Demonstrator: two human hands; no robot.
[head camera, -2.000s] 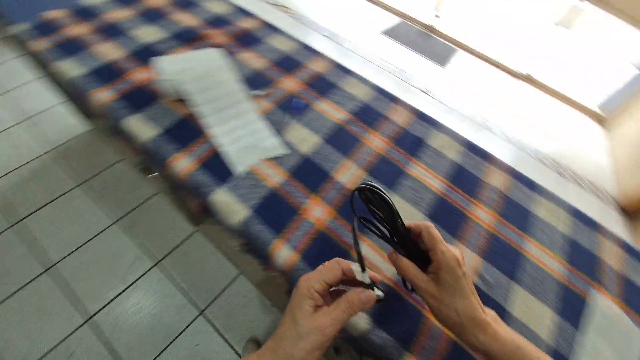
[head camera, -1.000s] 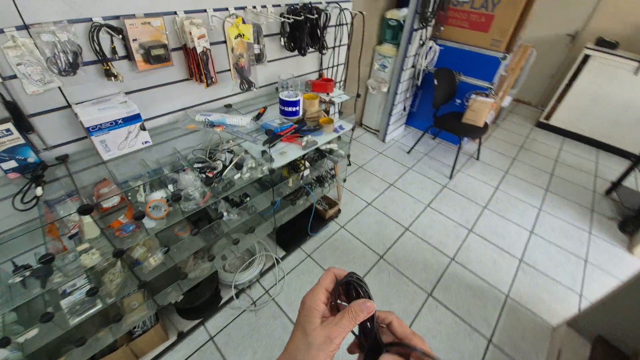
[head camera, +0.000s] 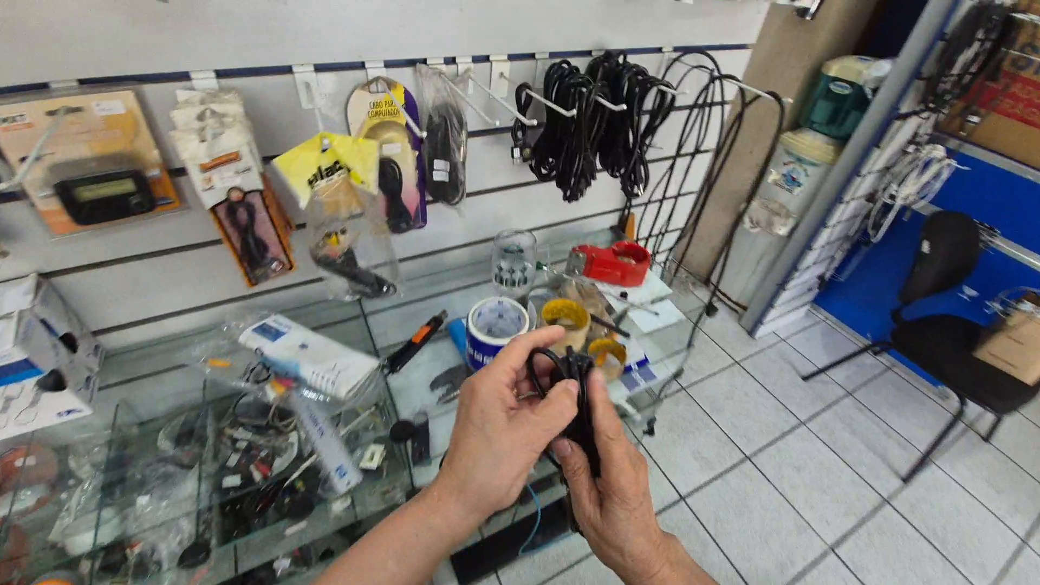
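Observation:
A coiled black cable (head camera: 575, 398) is held between both hands in front of the glass counter. My left hand (head camera: 500, 426) grips its upper part, thumb across the loops. From the right side, my right hand (head camera: 609, 487) wraps round the lower part of the same bundle. Just behind the hands, a roll of tape with a blue and white band (head camera: 479, 345) and a yellow tape roll (head camera: 566, 318) sit on the counter. Several bundles of black cables (head camera: 573, 130) hang from hooks on the slatted wall beyond.
The glass counter (head camera: 333, 325) carries an orange and black utility knife (head camera: 416, 341), a red tape dispenser (head camera: 617, 264), a glass jar (head camera: 514, 260) and plastic-wrapped packages. Packaged accessories (head camera: 244, 219) hang on the wall. At the right, a black chair (head camera: 967, 349) stands on the tiled floor (head camera: 780, 471).
The view has swung from the plaid-covered surface to the shop wall and is now closer to the counter. My left hand has gone from the cable's end to the coiled bundle.

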